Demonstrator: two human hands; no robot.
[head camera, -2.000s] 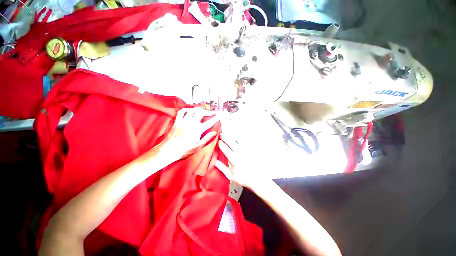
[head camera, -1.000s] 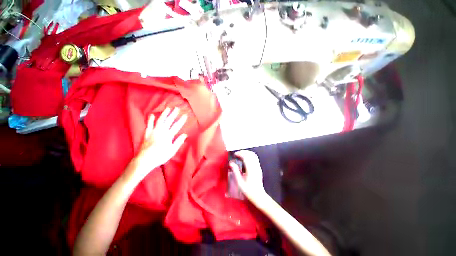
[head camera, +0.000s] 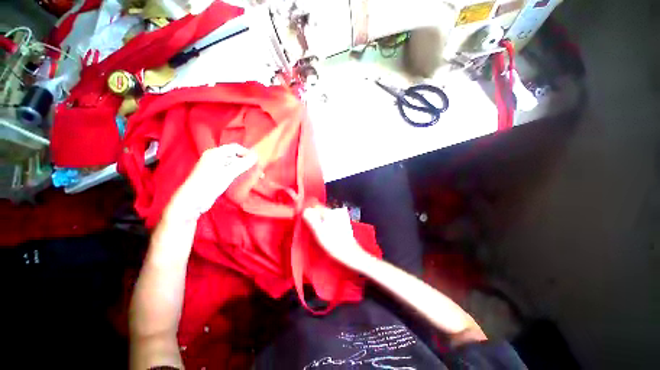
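Note:
A large red garment piece lies over the front edge of the machine table and hangs down to the lap. My left hand is on the cloth at its middle, fingers curled and pinching a bit of it. My right hand holds the cloth's right part, with a narrow red edge looping down beside the fingers. The cloth's upper edge lies close to the presser foot and needle of the industrial sewing machine.
Black-handled scissors lie on the white table under the machine arm. Red strips hang at its right end. A black rod-like tool, a yellow tin, a dark thread spool and red cut pieces lie left.
My left hand has gone from lying flat to curled on the cloth. My right hand has moved left and up onto the cloth. The view has shifted downward, and the black shirt now shows.

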